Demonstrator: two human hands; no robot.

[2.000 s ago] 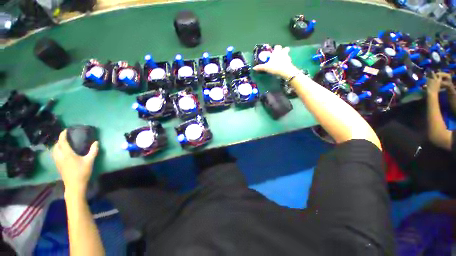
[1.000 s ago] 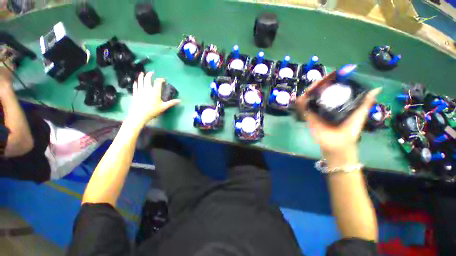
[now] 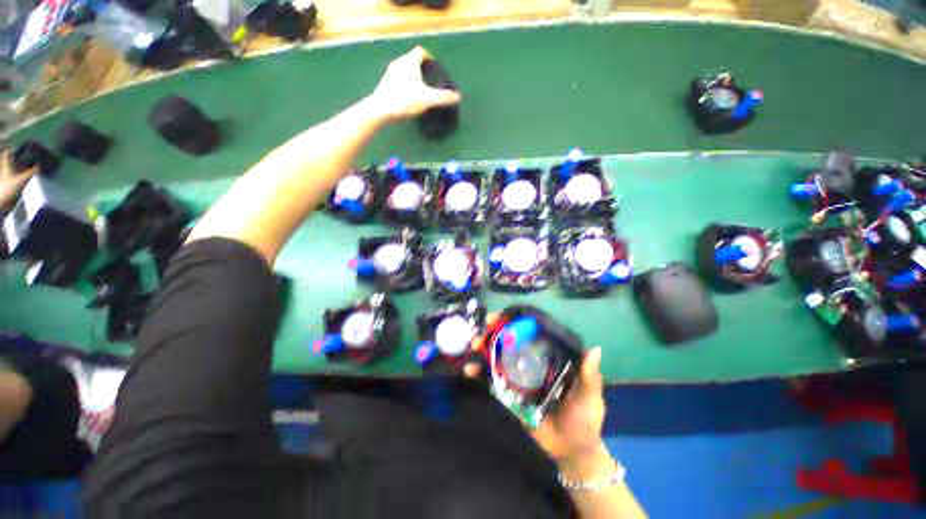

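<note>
My left hand (image 3: 408,89) reaches to the far part of the bench, with fingers and thumb around a black closed unit (image 3: 440,106). My right hand (image 3: 577,411) is near the bench's front edge and holds a half-built unit (image 3: 533,363), open side up, with blue battery, red wires and green board showing. More half-built units (image 3: 520,255) stand in three rows, white discs up, blue batteries sticking out. A black rounded block (image 3: 678,302) lies to their right, beside another half-built unit (image 3: 746,255).
Wired units (image 3: 878,243) are heaped at right. One half-built unit (image 3: 723,102) stands alone at the back. Black rounded pieces (image 3: 184,125) stand at back left. Loose black shells (image 3: 145,218) and a white-and-black box (image 3: 53,238) lie at left. Another person's hand (image 3: 12,180) shows at the left edge.
The view has shifted. My left hand has left the black piece by the left shells and reached the black unit at the back. My right hand has brought its half-built unit closer to my body.
</note>
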